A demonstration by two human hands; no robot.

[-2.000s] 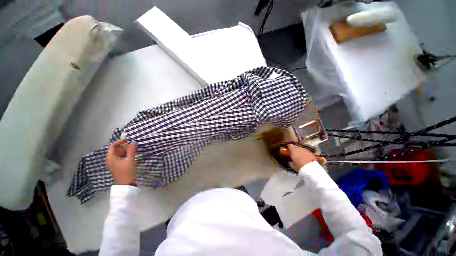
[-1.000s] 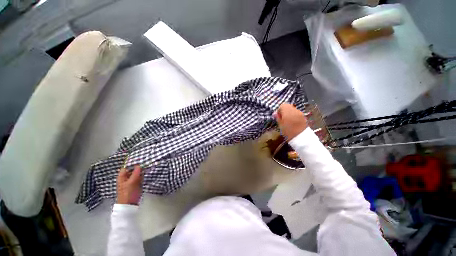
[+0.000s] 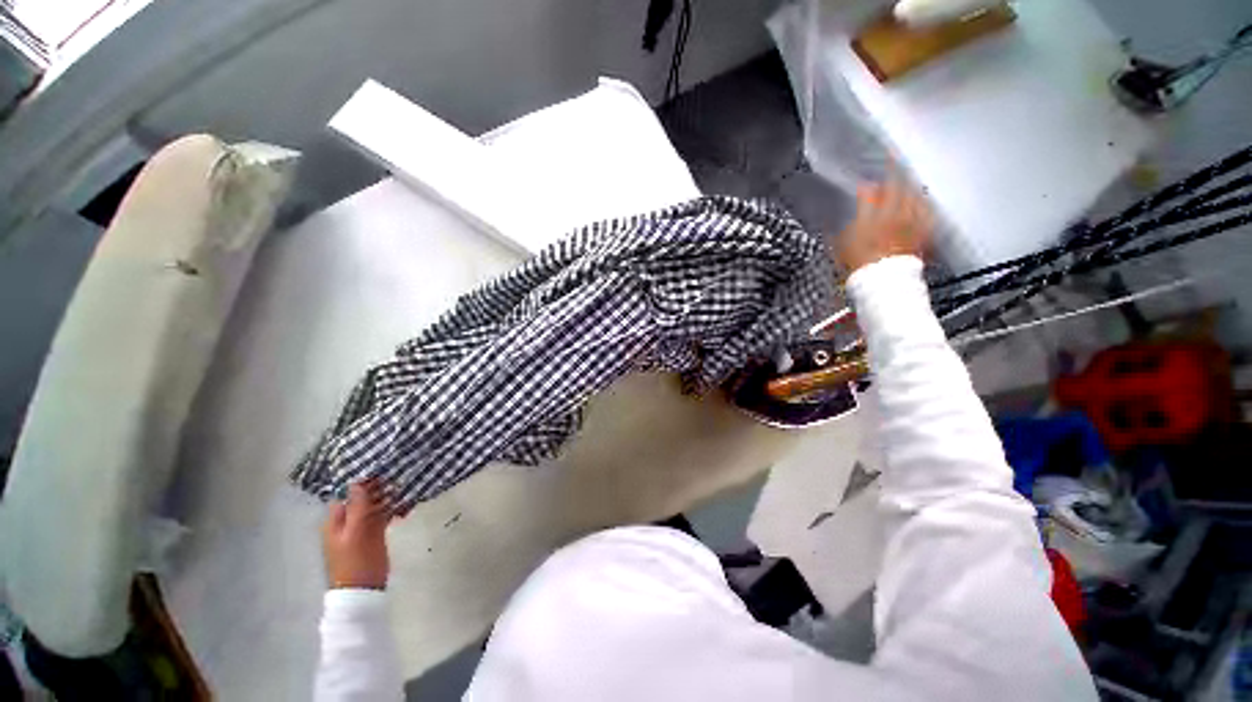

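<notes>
The black-and-white checked garment lies across the off-white padded table, bunched at its right end. My left hand holds the garment's lower left end. My right hand is raised beyond the garment's right end, fingers spread and blurred; I see no cloth in it. The steam iron, with an orange-brown handle, stands at the table's right edge, close against the garment and partly behind my right forearm.
A thick cream padded buck stands at left. A white beam crosses the back of the ironing table. Black hoses run right. A white-covered table stands at the upper right. A red container is on the floor.
The right hand let go of the iron, touched the garment's right end, then moved up and away. The garment's left end is drawn in and narrower, and its right end is more bunched.
</notes>
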